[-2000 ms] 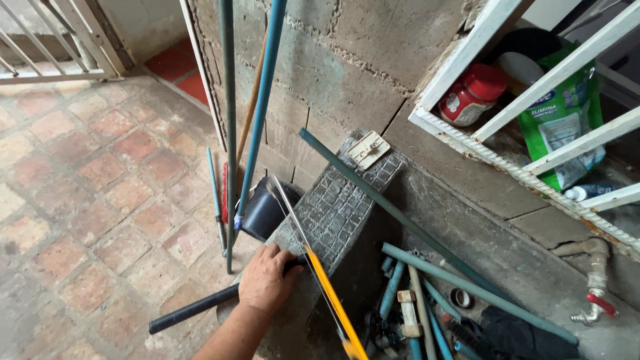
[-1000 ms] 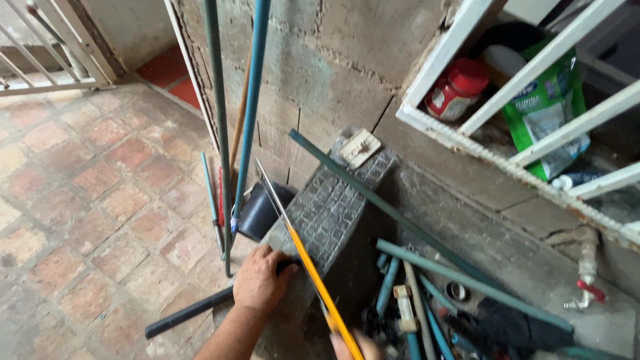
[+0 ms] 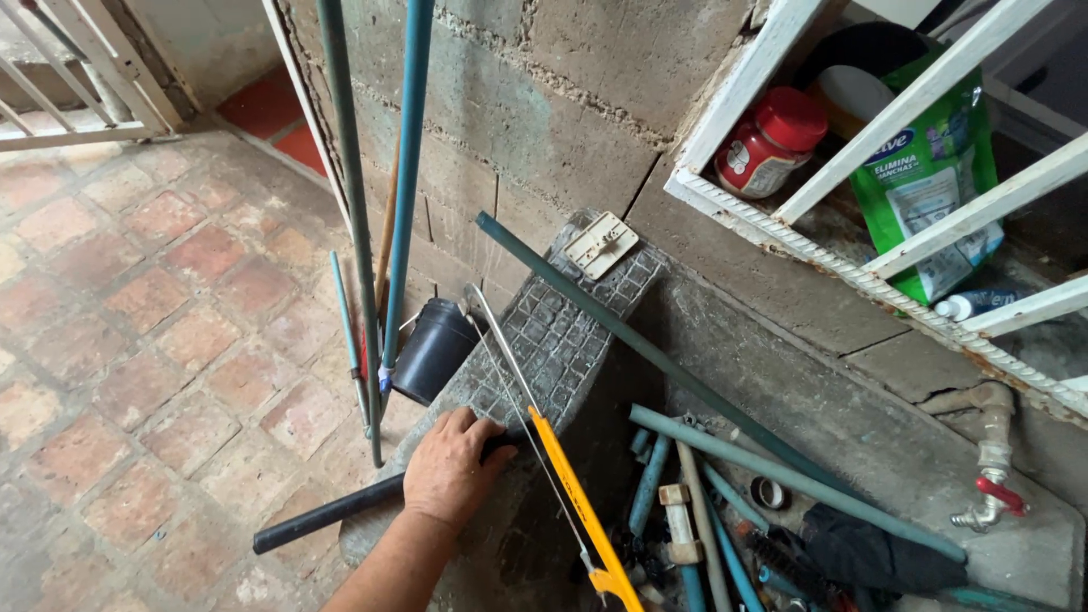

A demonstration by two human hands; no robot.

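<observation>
My left hand (image 3: 455, 467) is closed around a black plastic pipe (image 3: 327, 512), holding it down on the edge of a grooved concrete washboard slab (image 3: 552, 340). The pipe's long end sticks out to the lower left, over the floor. A hacksaw (image 3: 568, 476) with a yellow frame and a bare metal front bar slants across the slab just right of my left hand. Its blade passes close to the pipe's short end; whether they touch is unclear. The saw's handle lies beyond the bottom edge, and my right hand is out of view.
A green pipe (image 3: 646, 357) leans across the slab beside a cream plastic dish (image 3: 601, 246). Pipe pieces and fittings fill the basin at lower right, near a red-handled tap (image 3: 994, 497). Tall pipes (image 3: 408, 170) and a black bucket (image 3: 436, 350) stand left of the slab.
My right hand, partly seen at the bottom edge a second ago, has gone out of view. The hacksaw has shifted along its length. My left hand stays on the black pipe.
</observation>
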